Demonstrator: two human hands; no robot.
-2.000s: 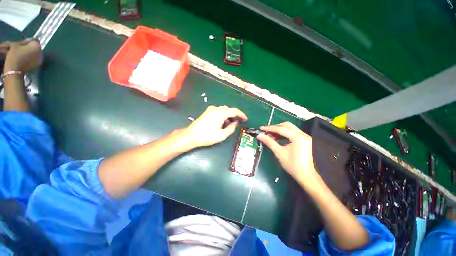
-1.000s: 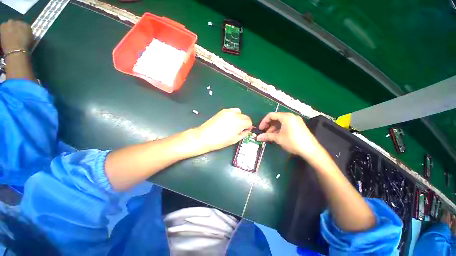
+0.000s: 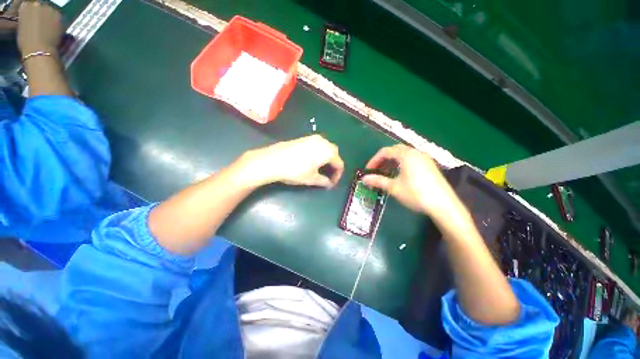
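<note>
A phone unit (image 3: 362, 207) with a dark red frame, a green board at its top end and a white area below lies on the dark green bench top. My right hand (image 3: 410, 181) is at its top right, thumb and fingers bent over the top end; whether a small part is between the fingertips cannot be told. My left hand (image 3: 309, 163) is just left of the phone's top end, fingers curled, not touching the phone. No part shows in it.
A red-orange bin (image 3: 207, 68) with white pieces (image 3: 252, 84) stands on the left. A black parts tray (image 3: 449, 228) with loose black parts is on the right. A phone (image 3: 335, 48) lies on the conveyor (image 3: 414, 91). A slanting post (image 3: 575, 165) stands right; a neighbour's hand (image 3: 40, 31) is far left.
My left hand has moved left, off the phone's top end. My right hand stays there. The bin and bench appear shifted right in the view.
</note>
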